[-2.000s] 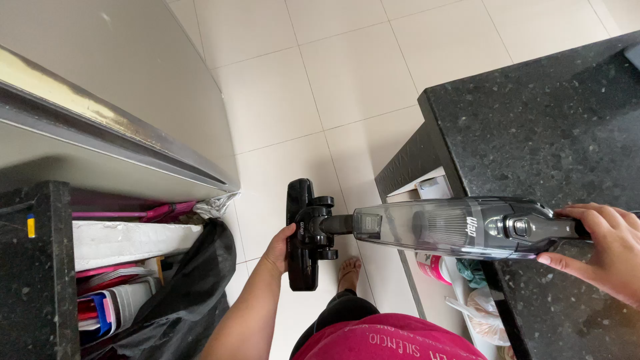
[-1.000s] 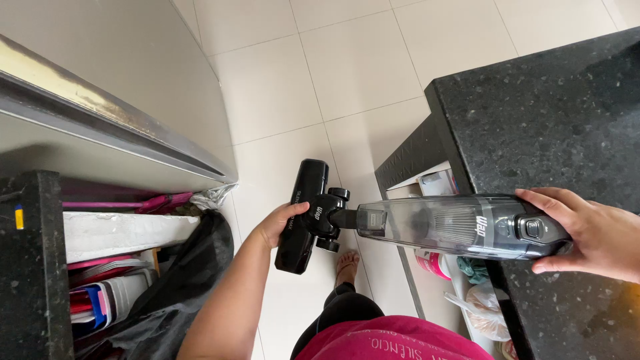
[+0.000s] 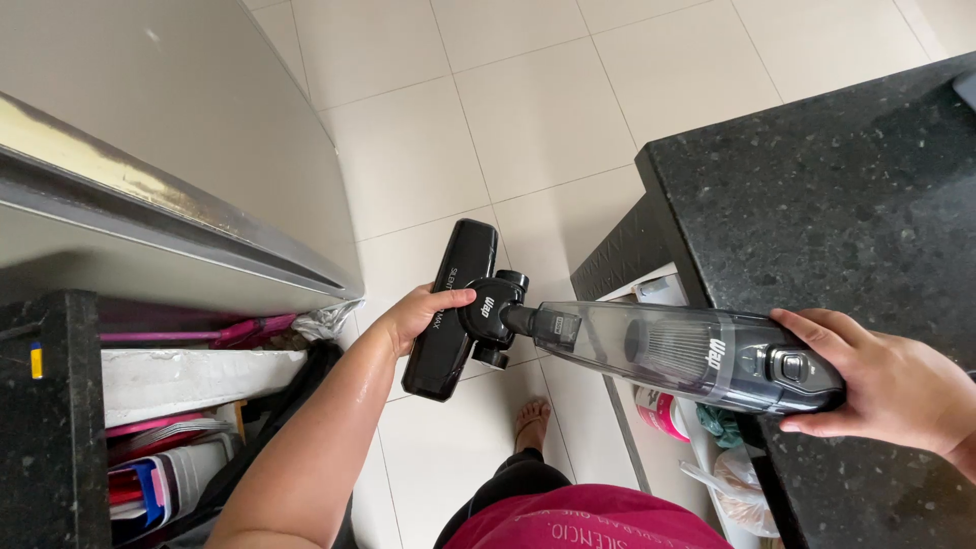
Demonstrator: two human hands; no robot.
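A WAP handheld vacuum cleaner (image 3: 671, 354) with a clear dust container lies level across the view, its rear end over the granite counter's corner. My right hand (image 3: 877, 377) grips the body's rear end, thumb below and fingers above, beside the button. A black floor nozzle head (image 3: 450, 309) with small wheels is joined to the vacuum's front by a short neck. My left hand (image 3: 427, 313) holds this nozzle near its middle, thumb on top; its other fingers are mostly hidden beneath.
A dark granite counter (image 3: 808, 206) stands at right, with shelves below holding a pink-and-white container (image 3: 662, 414) and plastic bags (image 3: 740, 488). At left are a refrigerator (image 3: 175, 114), another granite edge (image 3: 53, 427) and stacked plastic items (image 3: 168, 480). My bare foot rests on the tiled floor.
My left hand has come over the nozzle, its thumb now on the nozzle's middle, and the nozzle has turned to a slant. My right hand has shifted from the vacuum's rear handle onto its body.
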